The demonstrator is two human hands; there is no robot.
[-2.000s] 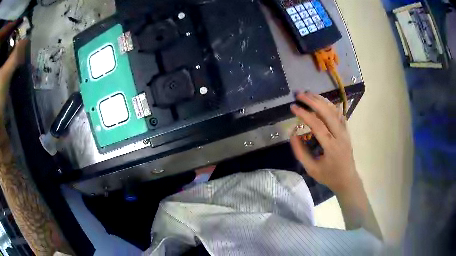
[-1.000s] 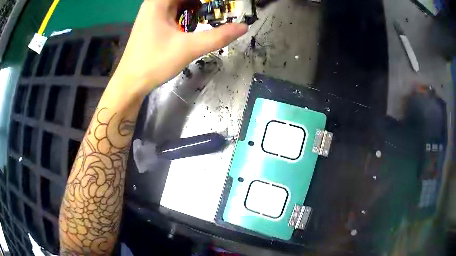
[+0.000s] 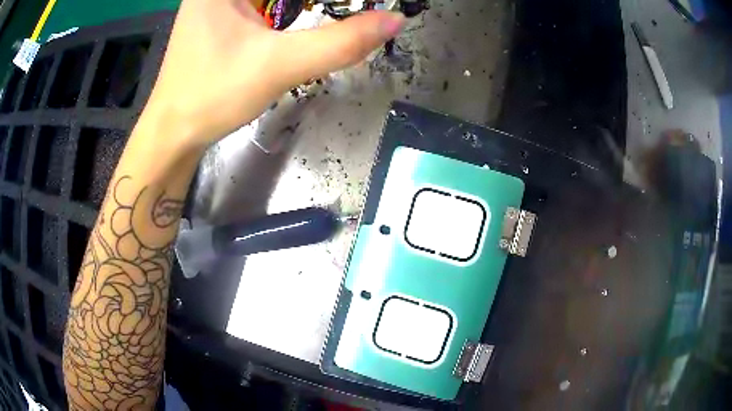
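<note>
My left hand (image 3: 281, 56) is at the top edge, its fingers partly cut off. It grips an opened smartwatch unit (image 3: 341, 8), with the thumb at its right side; only the unit's lower part shows, with dark, gold and red-orange bits. Below right lies a hinged green fixture plate (image 3: 429, 277) with two white rounded-square outlines and silver hinges at its right edge. A brownish blur (image 3: 562, 297) lies over the dark plate on the right; I cannot tell whether it is my right hand.
A dark syringe-like tube with a pale end (image 3: 277, 230) lies on the metal bed left of the fixture. A black foam tray (image 3: 50, 144) with square pockets is at the left. A thin pale tool (image 3: 656, 74) lies at the upper right. The blurred pendant (image 3: 698, 265) is at the right edge.
The view has swung left, bringing the foam tray and tube nearer. My left hand with the watch now shows at the top. My right hand is no longer clearly visible.
</note>
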